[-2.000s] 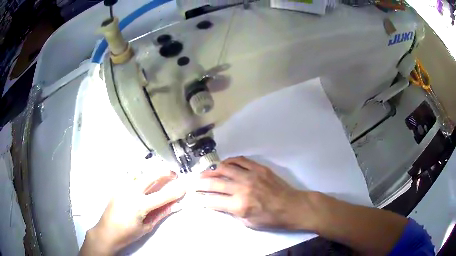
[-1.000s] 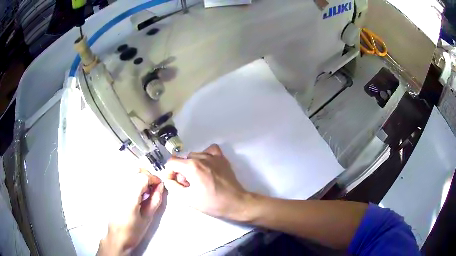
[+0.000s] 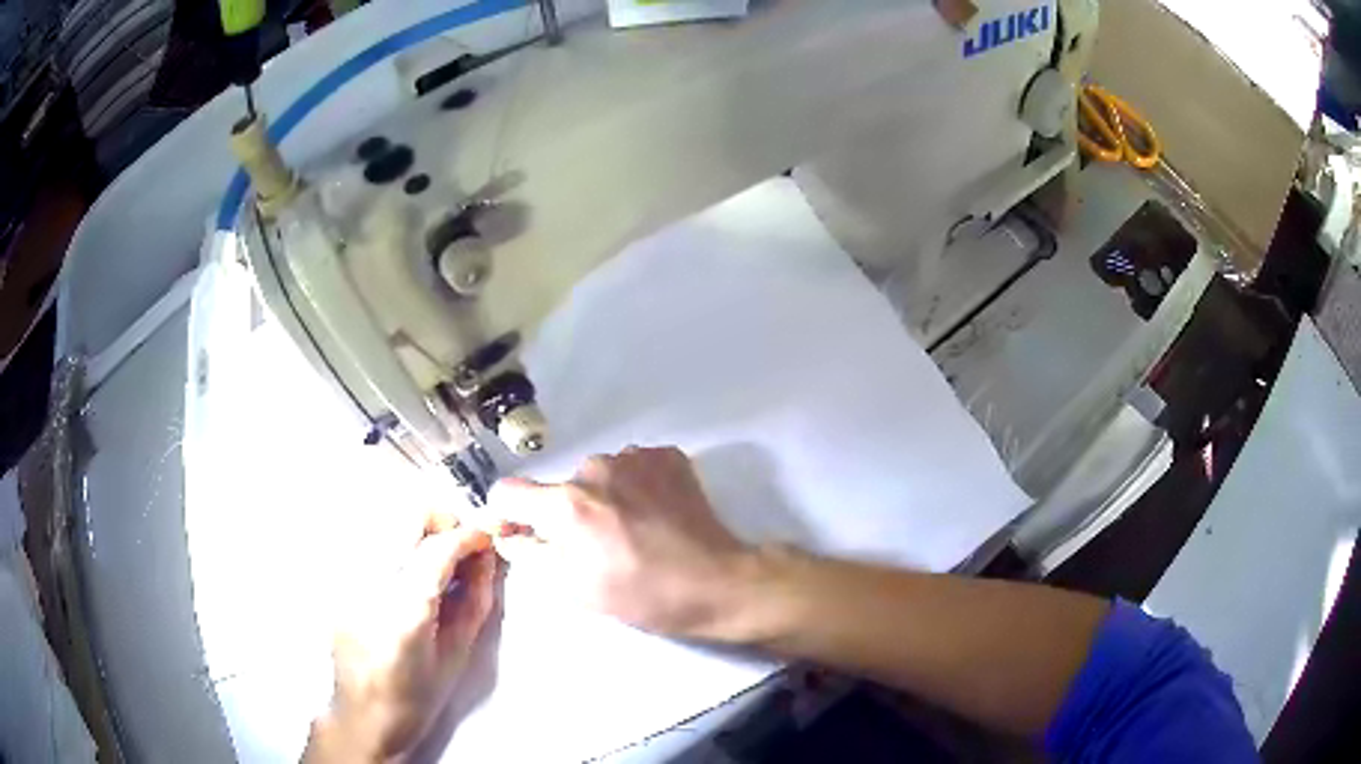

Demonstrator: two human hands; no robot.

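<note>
A white fabric panel (image 3: 791,388) lies under the head of the cream JUKI sewing machine (image 3: 687,112) and spreads right and toward me. The presser foot and needle area (image 3: 472,475) is small and dark at the head's lower tip. My left hand (image 3: 411,642) is just below the foot, its fingertips pinching the fabric under strong glare. My right hand (image 3: 642,545) lies on the panel right of the foot, fingers bent, fingertips meeting my left fingertips at the fabric. The exact fabric edge between them is washed out.
Orange-handled scissors (image 3: 1117,127) lie right of the machine. A dark patch (image 3: 1146,261) with small items is below them. A yellow-green handled tool (image 3: 241,15) stands at the head's upper left. White sheets (image 3: 1269,523) are at the right. Brown cardboard (image 3: 1209,90) stands behind the scissors.
The view has shifted, so the machine appears further left than at first. My hands have come closer together at the foot, with the fingers more bent and pinching. The panel has hardly moved since one second ago.
</note>
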